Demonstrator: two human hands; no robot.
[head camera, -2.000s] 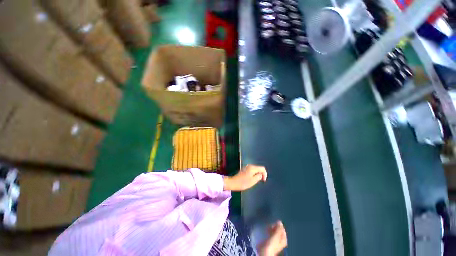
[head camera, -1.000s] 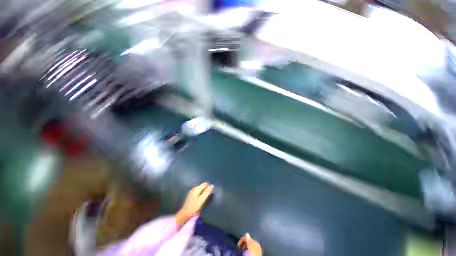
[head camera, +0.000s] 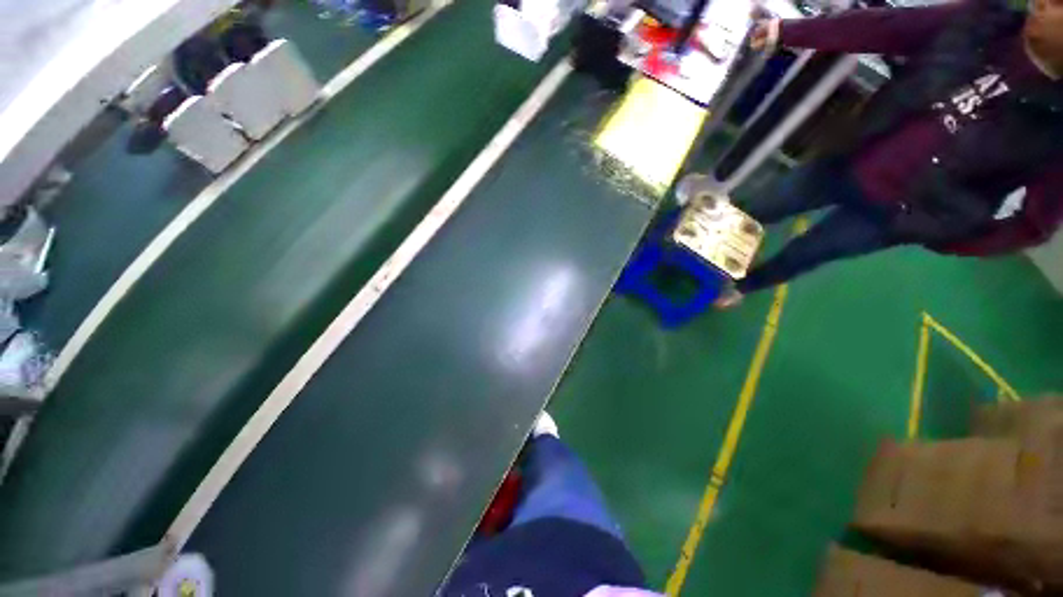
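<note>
Neither of my hands is in the picture. Nearest in front of me is the long dark-green bench (head camera: 466, 292). Its right edge runs diagonally up to the yellow work pad (head camera: 650, 134). Small dark specks lie around the pad's near edge. Past the pad, a red mat (head camera: 662, 53) bears papers and a dark object. My leg in blue jeans and a white shoe tip show beside the bench edge.
A blue stool (head camera: 670, 286) with a pale patterned top stands right of the bench. A person (head camera: 921, 140) in dark red stands beyond it, one hand near the bench's far end. Brown cartons (head camera: 950, 490) stand at lower right. White units (head camera: 241, 103) are at upper left.
The view has swung right along the bench. Both my hands have left the picture, as have the open carton and clear-white pile. The yellow pad, blue stool and person have come into view.
</note>
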